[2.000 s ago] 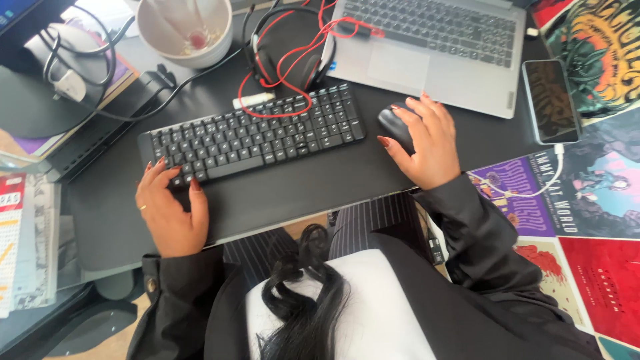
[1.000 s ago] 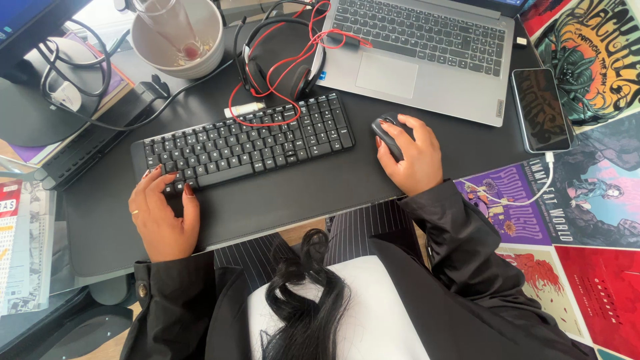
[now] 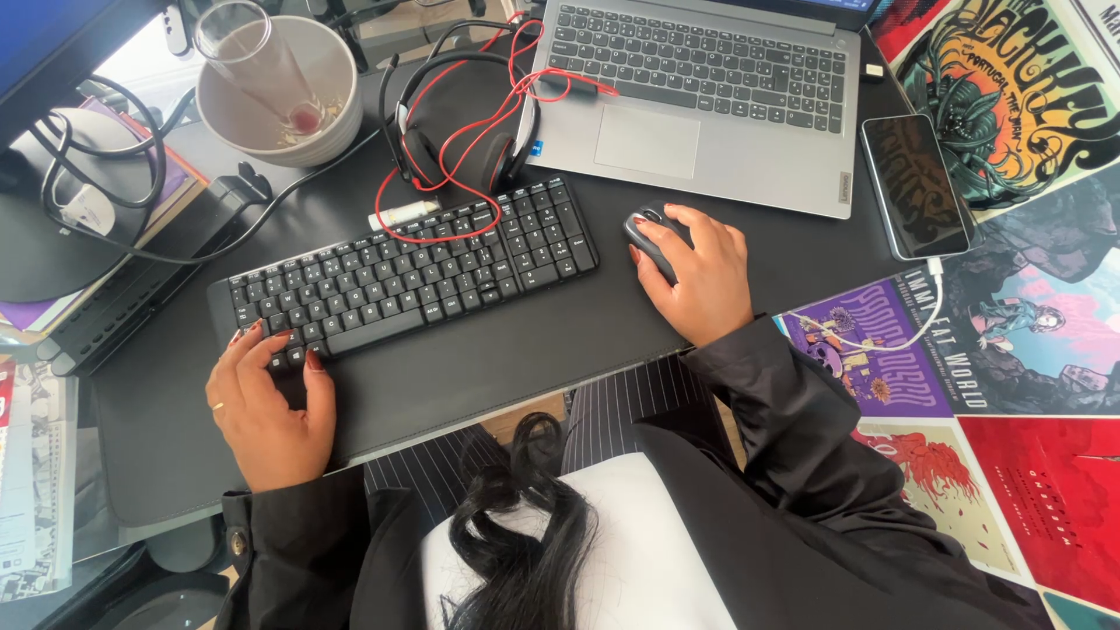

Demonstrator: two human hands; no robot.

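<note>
My left hand (image 3: pixel 271 402) rests at the lower left corner of a black keyboard (image 3: pixel 411 284), its fingertips on the keys and its fingers apart. Over a dark computer mouse (image 3: pixel 654 238) lies my right hand (image 3: pixel 700 276), with the fingers on its top and the thumb at its left side. A headset (image 3: pixel 411 144) with a red cable (image 3: pixel 381 197) sits behind the keyboard, and a loop of that cable crosses the top keys. Beside the loop is a small white tube-like item (image 3: pixel 403 215).
An open laptop (image 3: pixel 752 166) stands behind the mouse. A phone (image 3: pixel 915 188) with a white cable lies at the right, near printed posters (image 3: pixel 1032 350). At back left are a bowl (image 3: pixel 328 131) holding a glass (image 3: pixel 267 74), black cables and a monitor (image 3: pixel 70 52). All rests by a black desk mat (image 3: pixel 455 376).
Both hands stay at the keyboard and mouse. My right hand's fingers, raised more two seconds ago, now lie lower over the mouse.
</note>
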